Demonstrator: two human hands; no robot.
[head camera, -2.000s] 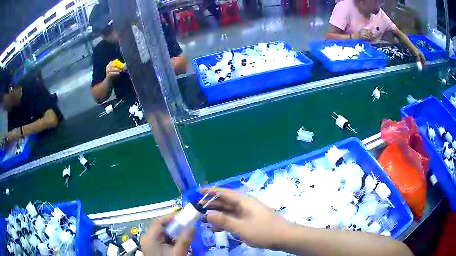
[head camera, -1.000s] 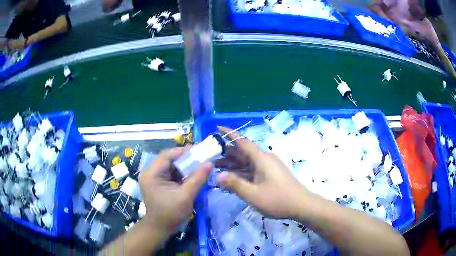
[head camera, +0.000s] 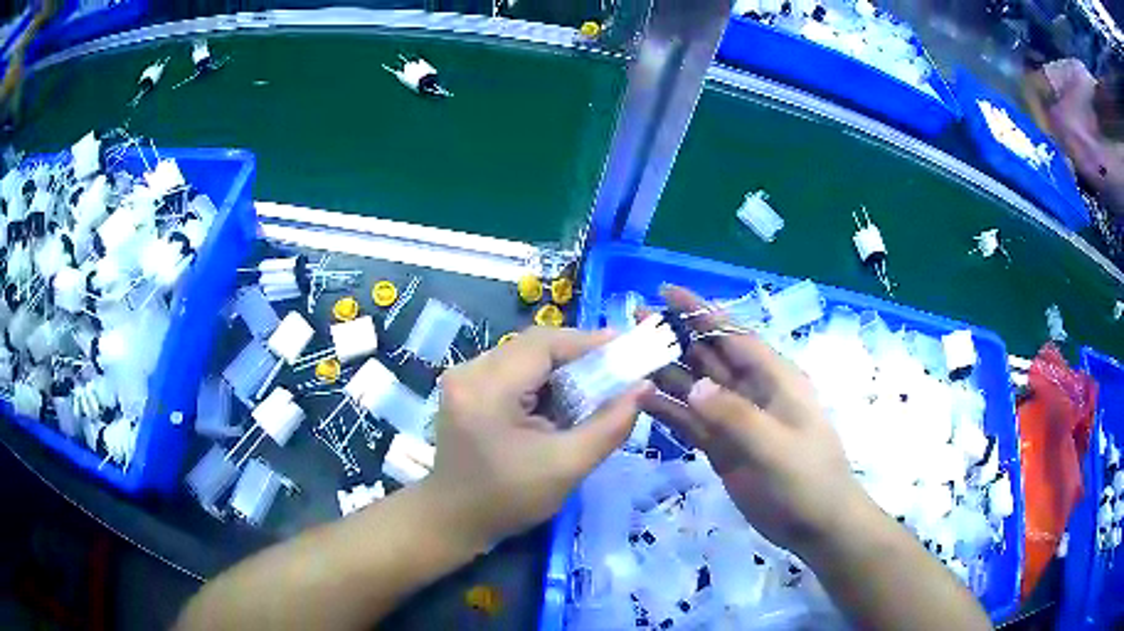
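Note:
A white wired unit (head camera: 646, 348) with a black end and thin leads sits in or against a clear plastic cover (head camera: 584, 385). It is tilted, with its leads pointing right. My left hand (head camera: 524, 419) grips the cover between thumb and fingers. My right hand (head camera: 764, 419) has its fingers around the black end and the leads; the exact contact is partly hidden. Both hands are bare, above the left edge of the central blue bin (head camera: 561, 542), which holds clear and white parts.
A left blue bin (head camera: 185, 358) holds wired units. Loose white parts, clear covers and yellow round parts (head camera: 385, 293) lie on the dark bench. Beyond run the green belt (head camera: 493, 148) and a metal upright (head camera: 653, 136). A red-orange bag (head camera: 1048, 456) lies right of the central bin.
The view has turned down and left, so more bench shows. Both hands sit further right in the picture, still at the same unit and cover. The left hand's grip looks much the same.

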